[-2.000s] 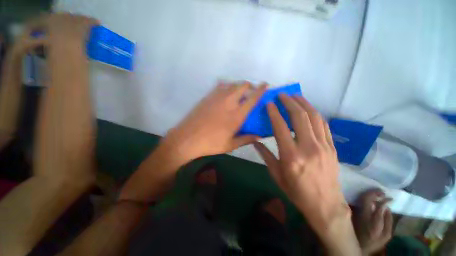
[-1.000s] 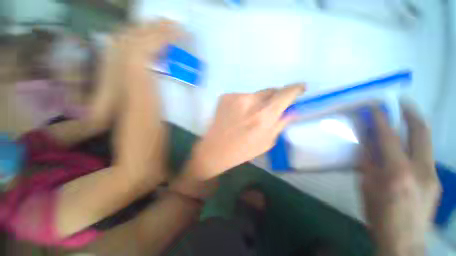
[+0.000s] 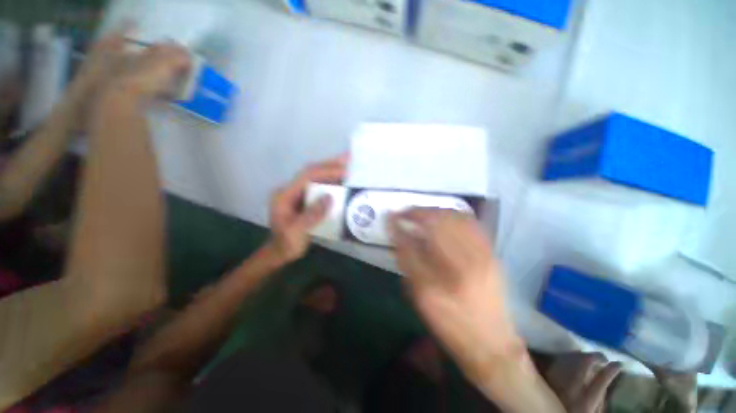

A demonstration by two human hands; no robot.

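Observation:
An open retail carton (image 3: pixel 417 157) lies in front of me near the table's front edge, its white lid panel folded back. Inside lies a long white oval unit (image 3: pixel 374 216) with a dark ringed circle at its left end. My left hand (image 3: pixel 305 206) grips the carton's white left end flap, thumb on top. My right hand (image 3: pixel 440 250) is over the unit with its fingers bunched on it, hiding its right part. It is blurred, and whether it grips the unit cannot be told.
A closed blue-topped carton (image 3: pixel 658 157) stands at right. Below it lie a blue box (image 3: pixel 589 302) and a clear sleeve (image 3: pixel 666 331), with another person's hand (image 3: pixel 581 379) near. More cartons (image 3: pixel 476 32) stand at the back. Another person's hands (image 3: pixel 153 68) hold a blue-and-white box at left.
The carton, blue side up two seconds ago and tilted one second ago, now lies open with the white unit showing. My left hand has moved to its left flap, my right hand onto the unit.

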